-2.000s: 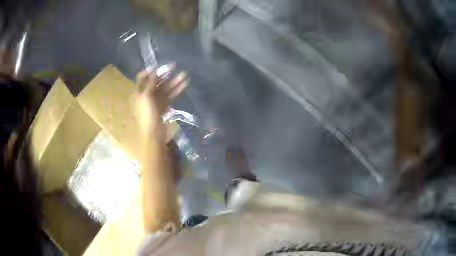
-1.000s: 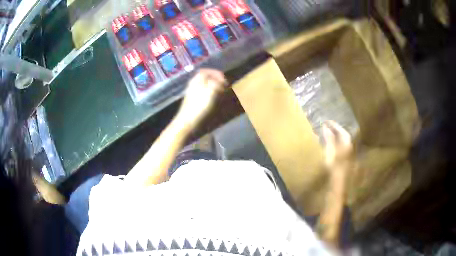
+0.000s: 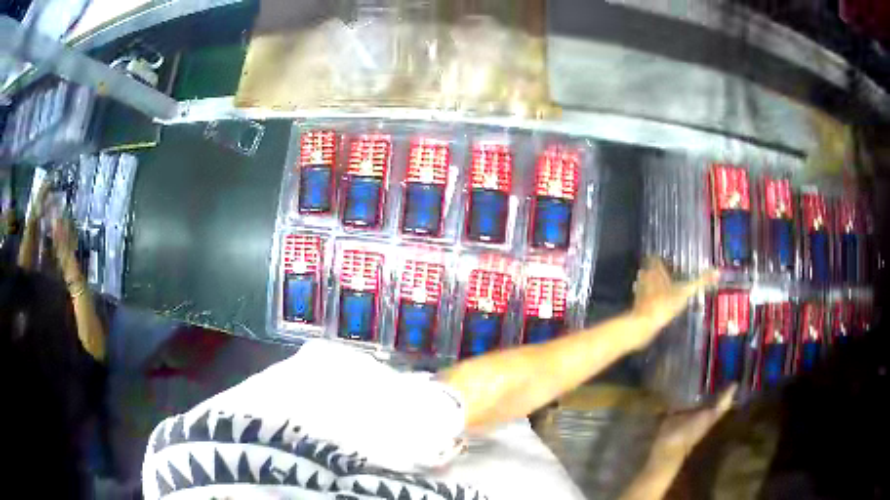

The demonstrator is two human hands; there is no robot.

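Observation:
A clear tray (image 3: 395, 239) with two rows of printed packs, red above and blue below, lies in front of me. At the right is a stack of clear trays (image 3: 673, 215) with the same packs showing on top. My left hand (image 3: 667, 290) is at the left side of the stack, fingers spread, one finger reaching over the top tray. My right hand (image 3: 705, 414) is at the stack's near edge, partly blurred; whether it grips the tray is not clear.
Dark green conveyor (image 3: 200, 229) runs beneath. A pale rail (image 3: 625, 132) and brown board (image 3: 390, 68) lie along the far side. At the left, another person's hands (image 3: 60, 239) are at clear trays (image 3: 107, 210). Brown carton edge (image 3: 595, 398) shows below.
The view has swung right, bringing the tray stack into view. My hands, earlier near the front tray and inside the open carton, are now at the stack.

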